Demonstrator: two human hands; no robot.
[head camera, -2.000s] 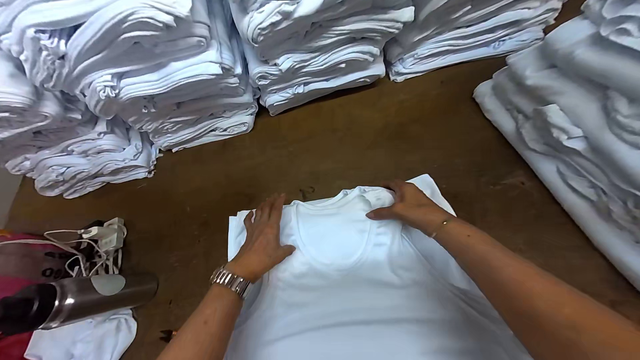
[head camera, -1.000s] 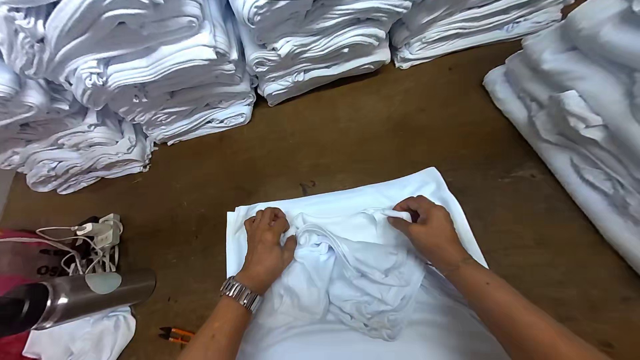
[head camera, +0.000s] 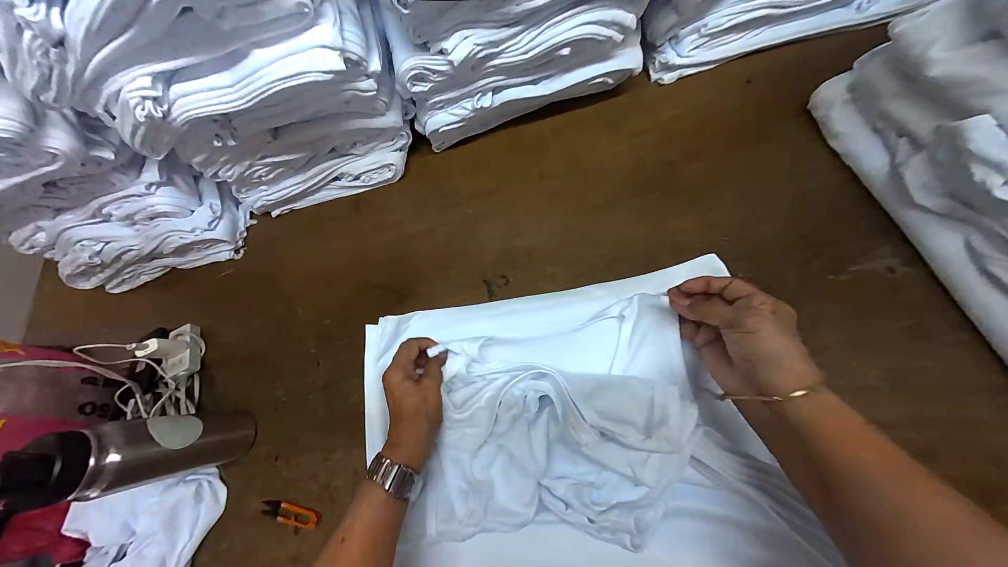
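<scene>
A rumpled white knit garment (head camera: 567, 425) lies over flat white fabric (head camera: 504, 311) at the lower middle of the table. My left hand (head camera: 413, 394), with a metal watch at its wrist, pinches the garment's upper left corner between thumb and fingers. Its upper right corner is pinched in my right hand (head camera: 736, 331), which has a thin bracelet at the wrist. Between the hands the upper edge is spread, and below it the cloth is bunched in loose folds. The garment's lower part runs toward the bottom of the view.
Stacks of folded white garments (head camera: 268, 102) line the back, and a large white cloth pile (head camera: 937, 157) stands at right. At left are a steel bottle (head camera: 165, 449), a power strip with cables (head camera: 185, 350), a white cloth (head camera: 150, 512) and orange thread snips (head camera: 291, 514).
Two seconds ago the garment's round neckline lay flat between my hands; now its cloth is bunched. Since one second ago my right hand has moved outward, spreading the upper edge.
</scene>
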